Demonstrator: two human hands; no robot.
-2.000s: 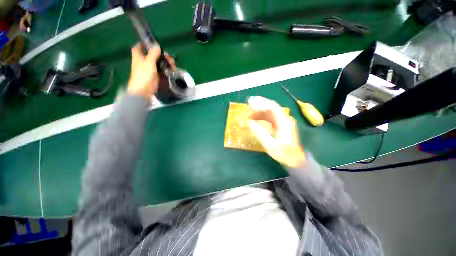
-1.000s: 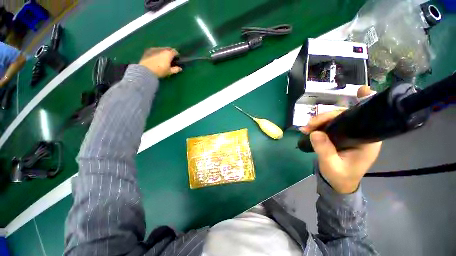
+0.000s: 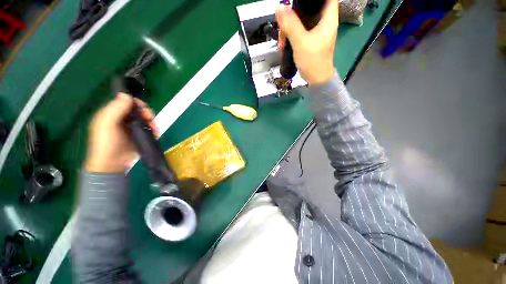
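My left hand (image 3: 117, 133), slightly blurred, grips the black handle of a hair dryer unit (image 3: 151, 152). Its round head with a pale ring and dark centre points up at me, beside the near left side of the amber work pad (image 3: 208, 152). My right hand (image 3: 313, 47) is closed around the black electric screwdriver (image 3: 288, 62), whose upper part is cut off by the top edge. The driver's lower end is over the front of the white-and-black screw feeder (image 3: 261, 75), at its brassy pickup point. Its tip cannot be made out.
A yellow-handled manual screwdriver (image 3: 241, 112) lies between pad and feeder. Other black units (image 3: 43, 177) and bundled cords (image 3: 91, 16) lie on the green conveyor, behind its white edge strip (image 3: 191, 97). A thin black cable hangs at the bench edge. Blue and red objects stand beyond.
My left hand has picked up a unit from the conveyor and brought it near the pad. My right hand has moved the electric screwdriver to the feeder front. The view has turned.
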